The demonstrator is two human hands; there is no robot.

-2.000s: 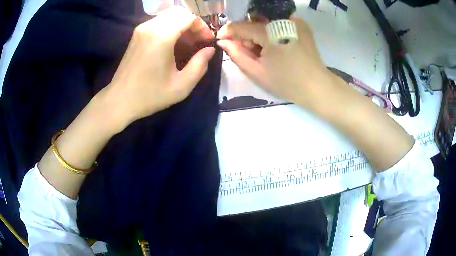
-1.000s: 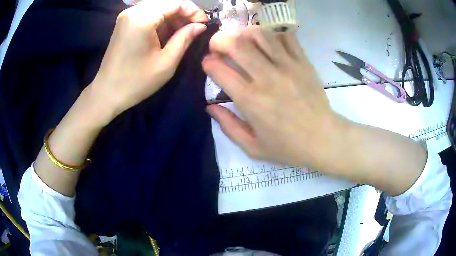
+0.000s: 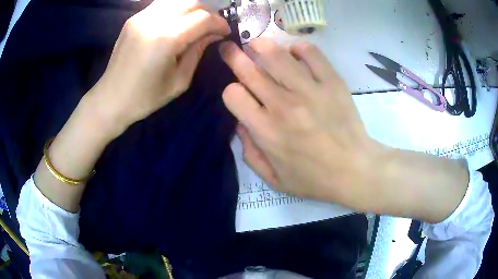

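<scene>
A large dark navy garment piece [image 3: 164,163] covers the left side of the white table and hangs over the lap. My left hand [image 3: 158,60] pinches the cloth near its right-hand edge with thumb and fingers, just left of the small metal presser foot [image 3: 229,13] at the top. My right hand [image 3: 300,120] lies palm down with bent, spread fingers, its fingertips touching the cloth edge below the foot. It does not visibly pinch anything. A round metal plate [image 3: 254,20] is right of the foot. The needle is not clearly visible.
A cream ribbed knob [image 3: 302,15] is at the top, right of the plate. Open thread snips with pink handles [image 3: 418,90] lie on the right, beside black shears [image 3: 458,87]. A printed ruler scale [image 3: 267,199] runs along the table's front edge.
My right hand has left its pinch beside the foot and moved down onto the cloth edge, uncovering the snips and round plate. My left hand has shifted slightly left, still pinching cloth.
</scene>
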